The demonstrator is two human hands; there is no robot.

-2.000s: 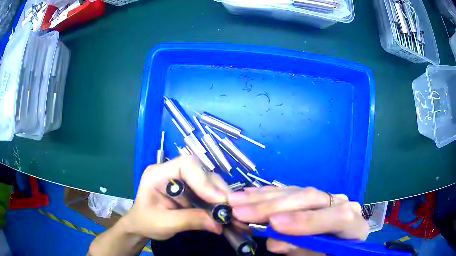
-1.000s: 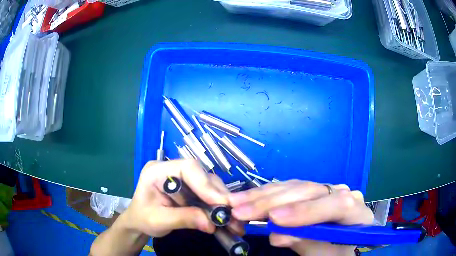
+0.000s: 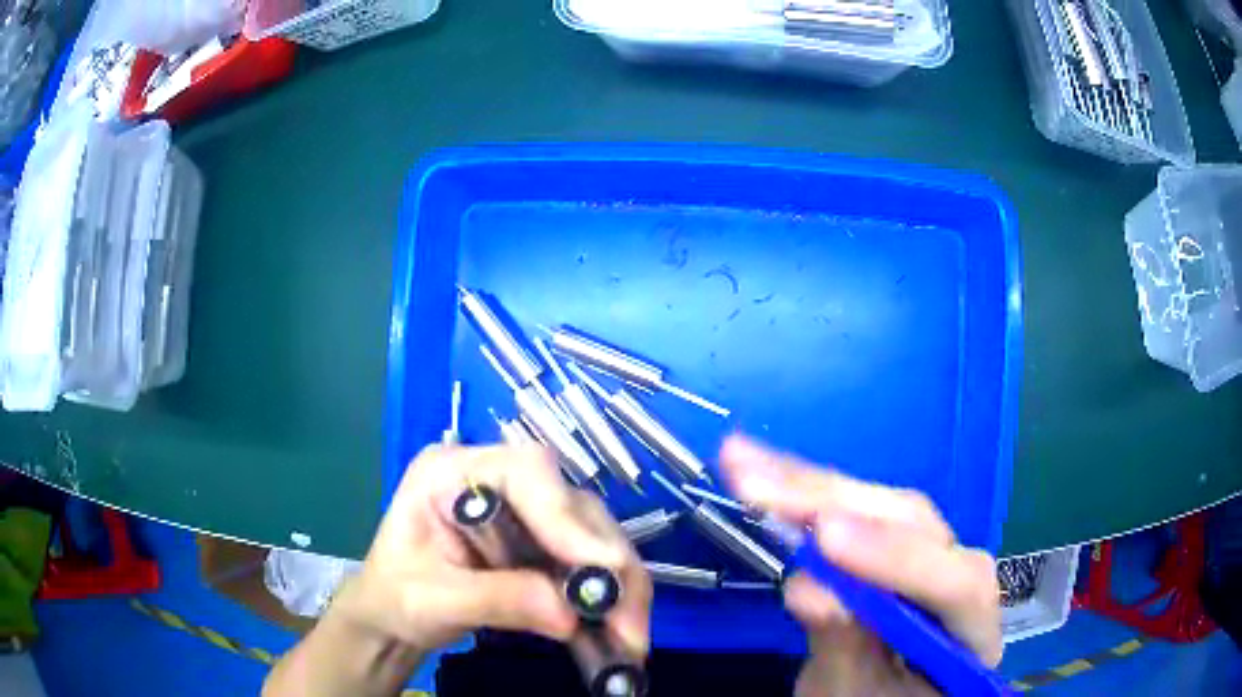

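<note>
My left hand (image 3: 477, 558) is at the tray's near left, closed around a small bundle of shafted cylinders (image 3: 591, 591). Three black end faces with pale centres point at the camera. My right hand (image 3: 885, 572), slightly blurred, is apart from the bundle to its right and holds the blue-handled trimming knife (image 3: 906, 633). The knife's metal tip is blurred by the fingers. More silver cylinders (image 3: 606, 357) with thin rods lie loose in the left and near part of the blue tray (image 3: 1009, 368). The left hand hides some of them.
Dark trimmings (image 3: 723, 279) lie on the tray floor. A lined parts box (image 3: 776, 41) stands behind the tray. A bulk parts box (image 3: 1101, 82) and a small marked box (image 3: 1188, 279) are at right. Stacked clear boxes (image 3: 102, 272) and a red bin (image 3: 211, 75) are at left.
My right hand has moved away from the bundle, and the knife handle has tilted downwards to the right. More cylinders show between the hands. The view has shifted slightly.
</note>
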